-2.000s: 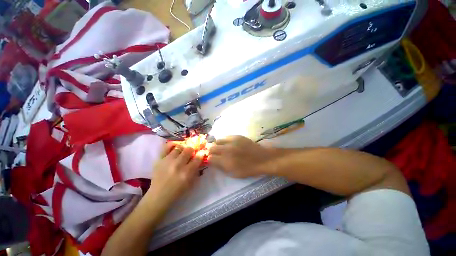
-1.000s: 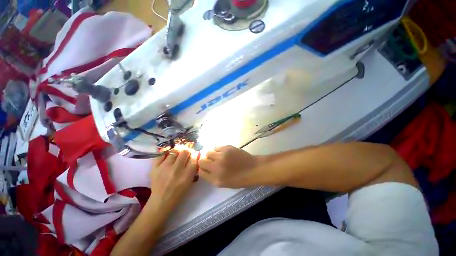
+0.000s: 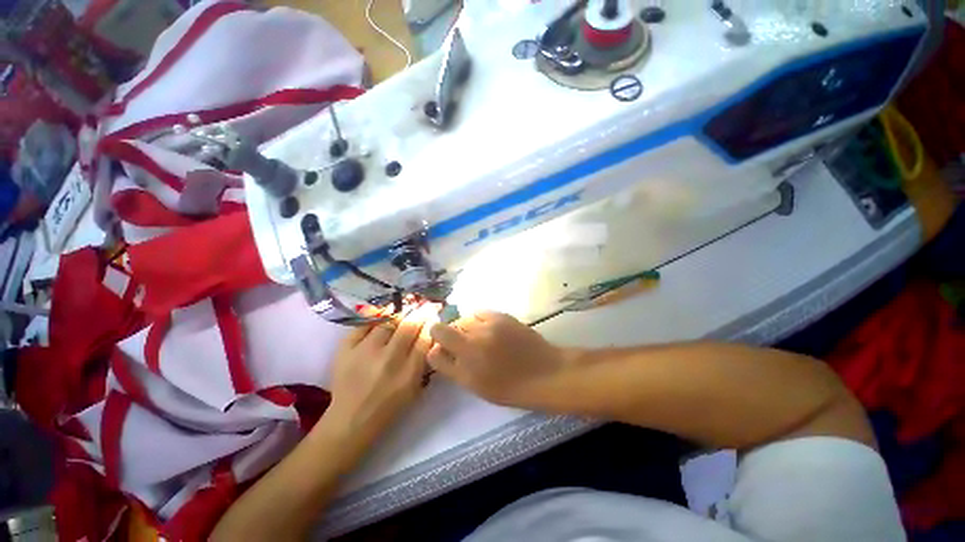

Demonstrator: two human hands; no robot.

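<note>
My left hand (image 3: 379, 365) lies flat on the bed, fingertips at the glowing presser foot area (image 3: 418, 302) of the white sewing machine (image 3: 529, 159). My right hand (image 3: 492, 355) is just right of it, fingers bent together beside the needle. Small bits of red cloth (image 3: 372, 310) show at the fingertips; glare and the fingers hide the rest, so the grip cannot be made out. A white garment piece with red binding (image 3: 280, 328) lies left of my left hand. Green and orange snips (image 3: 619, 288) lie on the bed right of my right hand.
White and red garment pieces (image 3: 190, 434) are heaped at the left, with a red cloth (image 3: 196, 259) beside the machine's left end. A ruled strip (image 3: 466, 455) runs along the front edge. A red bobbin (image 3: 606, 26) sits on top. Red cloth (image 3: 910, 360) lies at the far right.
The view shifted, then largely swung back. Both hands stay at the needle; less red shows between them than two seconds ago. My right fingers are bent closer together.
</note>
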